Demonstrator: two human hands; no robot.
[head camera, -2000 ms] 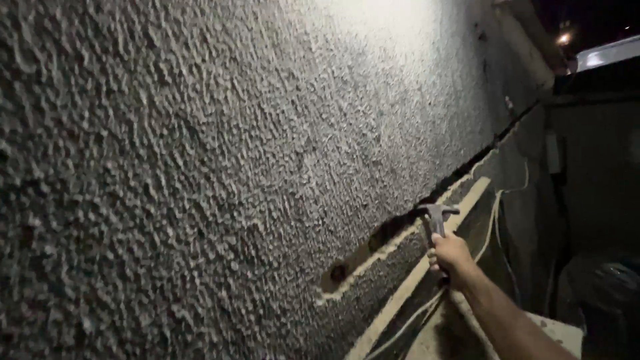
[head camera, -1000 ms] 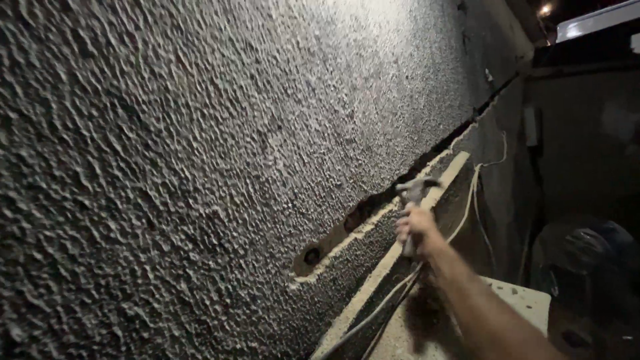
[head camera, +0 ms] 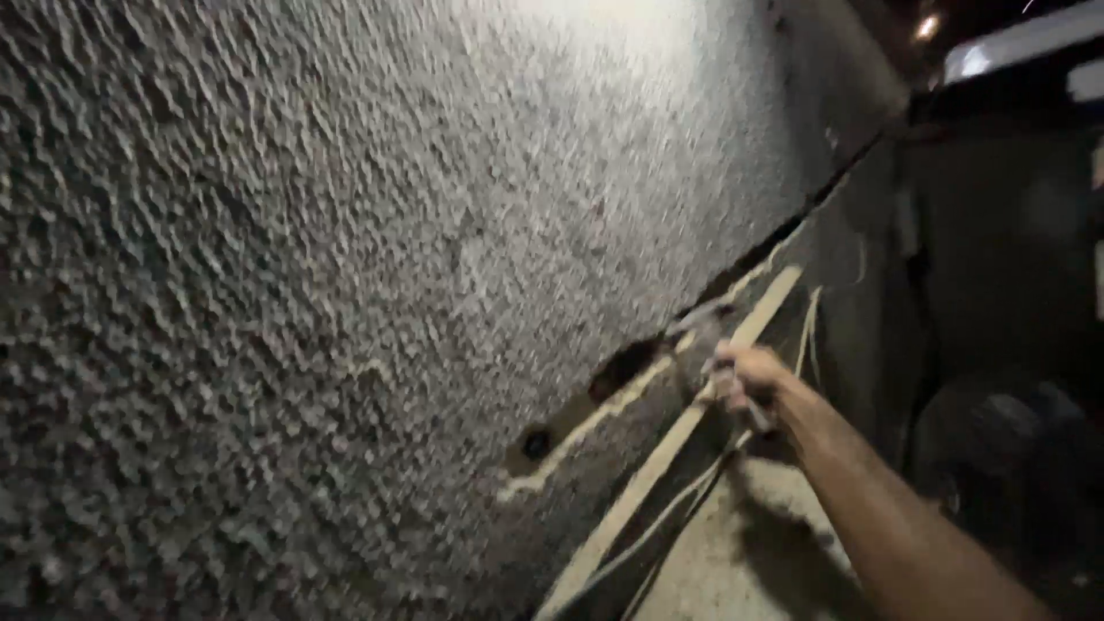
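Note:
My right hand [head camera: 746, 379] is closed around the handle of a claw hammer [head camera: 703, 321], blurred by motion. The hammer's head is at the lower edge of a long channel [head camera: 630, 366] cut in a rough, textured wall [head camera: 388, 216]. Whether the head touches the wall cannot be told. A dark round hole [head camera: 536, 443] shows near the channel's lower left end, and broken pale plaster edges run along its underside. My left hand is out of the frame.
Below the channel a pale ledge or strip [head camera: 638, 492] slants along the wall, with light cables [head camera: 664, 517] hanging beside it. A dusty pale surface [head camera: 716, 561] lies beneath my forearm. A dark, bulky object [head camera: 992, 457] stands at the right.
The hammer, upright in my hand two seconds ago, is now tilted with its head at the channel. The view has shifted somewhat.

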